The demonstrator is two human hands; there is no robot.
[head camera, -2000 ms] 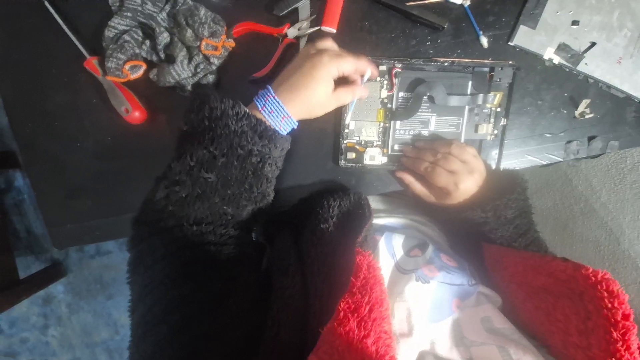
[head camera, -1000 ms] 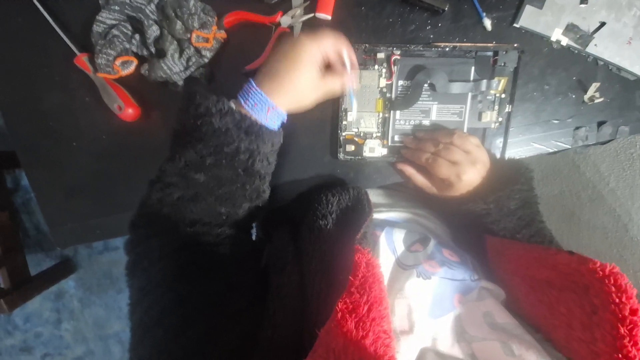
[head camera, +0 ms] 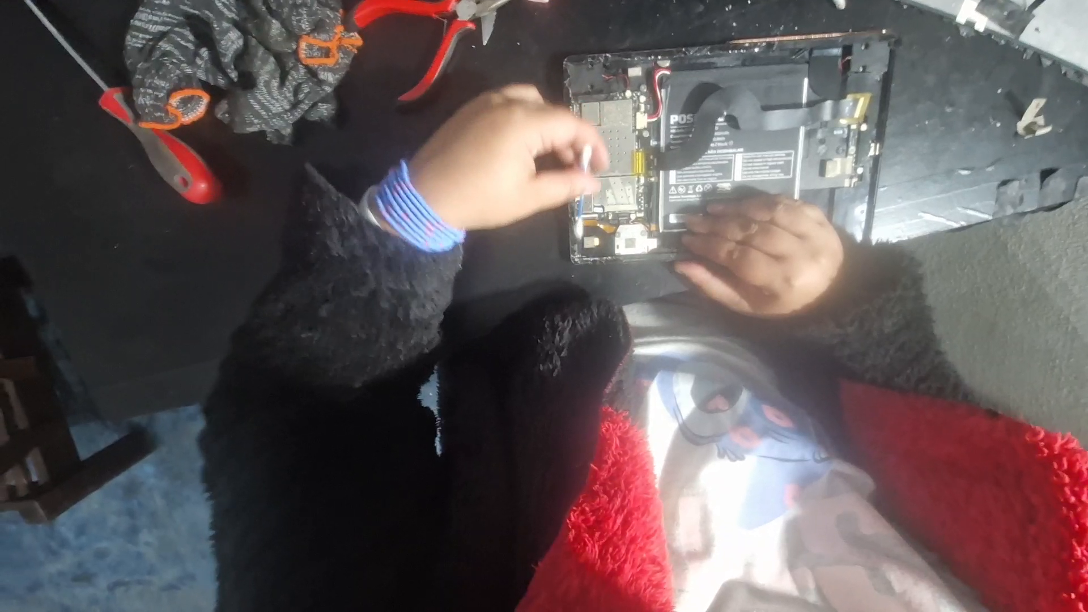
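Note:
An opened tablet [head camera: 731, 223] lies on the black table, with its battery [head camera: 769, 95], circuit board [head camera: 620, 197] and dark ribbon cable [head camera: 710, 140] exposed. My left hand [head camera: 518, 161], a blue beaded bracelet at its wrist, pinches a cotton swab [head camera: 582, 204] with a blue stem between thumb and fingers. The swab is over the board's left edge; whether its lower tip touches anything I cannot tell. Palm down, my right hand [head camera: 765, 253] rests on the lower part of the battery and the tablet's near edge, its fingers slightly spread and covering part of the battery's print.
Upper left lie a red-and-grey-handled screwdriver [head camera: 161, 157], grey knit gloves [head camera: 246, 64] with orange edging, and red-handled pliers [head camera: 438, 59]. A metal panel [head camera: 1041, 25] sits at the top right, with a small pale bracket [head camera: 1033, 119] below it. Grey cloth [head camera: 1011, 297] lies at right.
My left hand has moved left with the swab from over the upper board towards the tablet's left edge, and its swab is now lower than one second ago. My right hand has stayed on the tablet.

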